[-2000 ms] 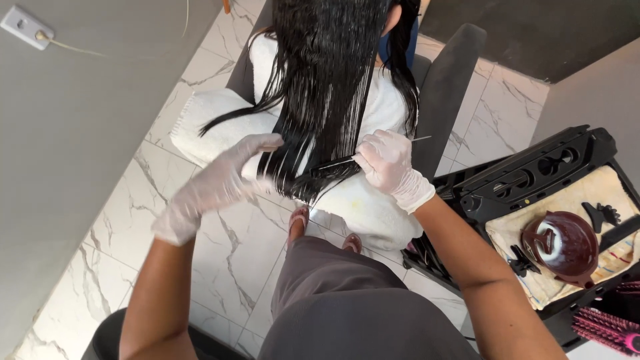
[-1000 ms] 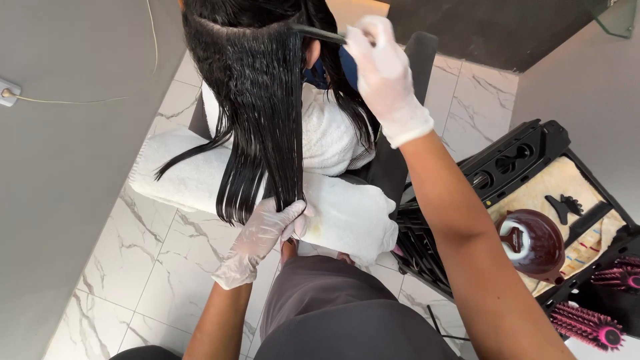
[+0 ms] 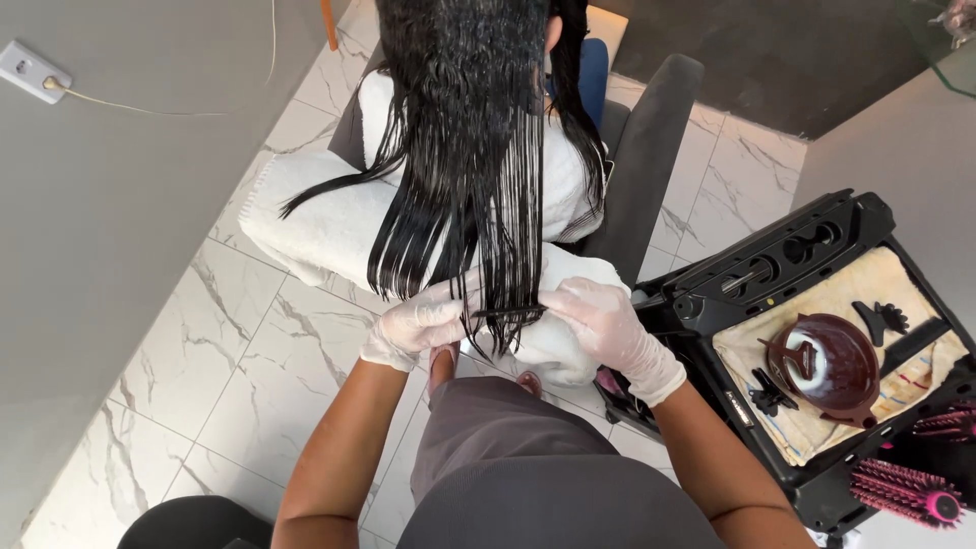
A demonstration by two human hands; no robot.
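Long wet dark hair (image 3: 473, 137) hangs down the back of a seated person, over white towels (image 3: 328, 213). My right hand (image 3: 610, 328), in a translucent glove, grips a black comb (image 3: 507, 311) that lies across the lower ends of the hair. The hair is split into thin strands above the comb. My left hand (image 3: 427, 319), gloved too, is at the left side of the same strands, near the comb's other end; the strands partly cover its fingers, and whether they pinch any hair is unclear.
At the right stands a black salon trolley (image 3: 801, 221) with a cloth, a dark red bowl (image 3: 831, 366) of white cream, black hair clips (image 3: 881, 320) and pink round brushes (image 3: 907, 488). A grey chair arm (image 3: 656, 145) borders the person. A black stool (image 3: 194, 522) is at bottom left.
My right hand has come down with the comb from the top of the head to the hair ends. The left hand, lower and around the ends a second ago, is now beside the strands.
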